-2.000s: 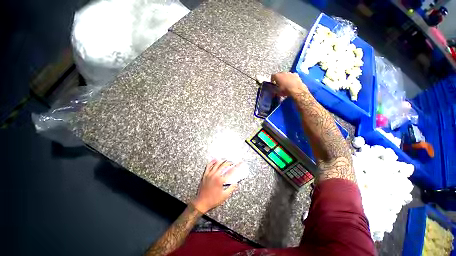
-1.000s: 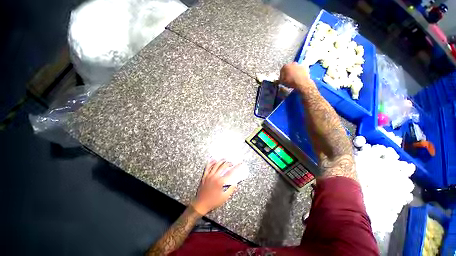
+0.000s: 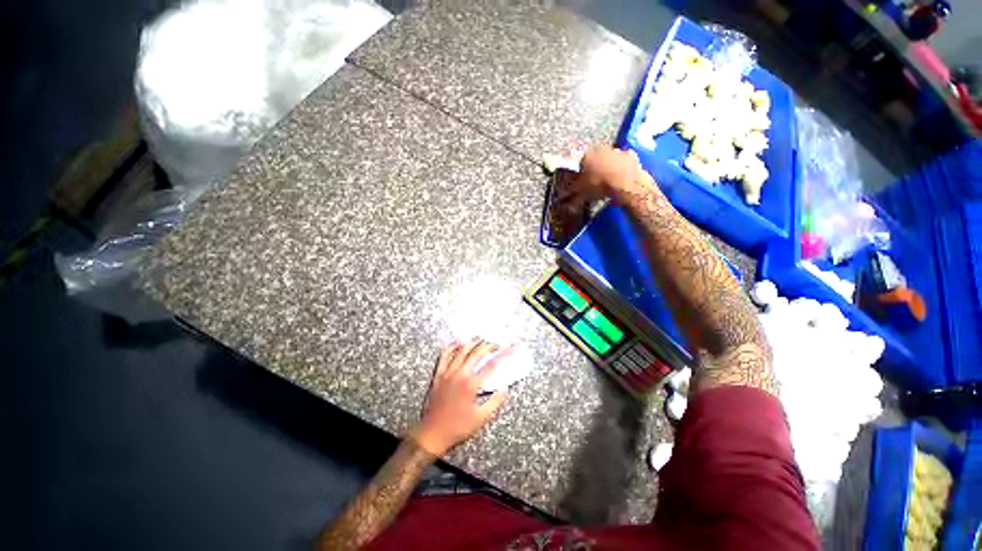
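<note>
My left hand [image 3: 461, 398] rests at the table's near side, its fingers over a white clay lump [image 3: 504, 368]. My right hand [image 3: 605, 174] is stretched past the scale and lies over the smartphone [image 3: 561, 207], hiding part of it; its fingertips are hard to make out. A small pale lump [image 3: 557, 163] lies beside the right hand at the phone's far end. The digital scale [image 3: 599, 331] has lit green displays, and my right forearm crosses above its blue plate [image 3: 621, 258]. No portion shows on the visible part of the plate.
A heap of white portions [image 3: 824, 377] lies right of the scale, with a few loose lumps near my right sleeve. A blue tray [image 3: 705, 205] of cream pieces stands behind. A second blue bin holds a clear bag and an orange-and-black object [image 3: 896, 291]. Large white bags [image 3: 215, 86] are at left.
My right hand has moved from beside the phone's far end back over the phone. More loose white lumps show near my right sleeve. My left hand stays in place.
</note>
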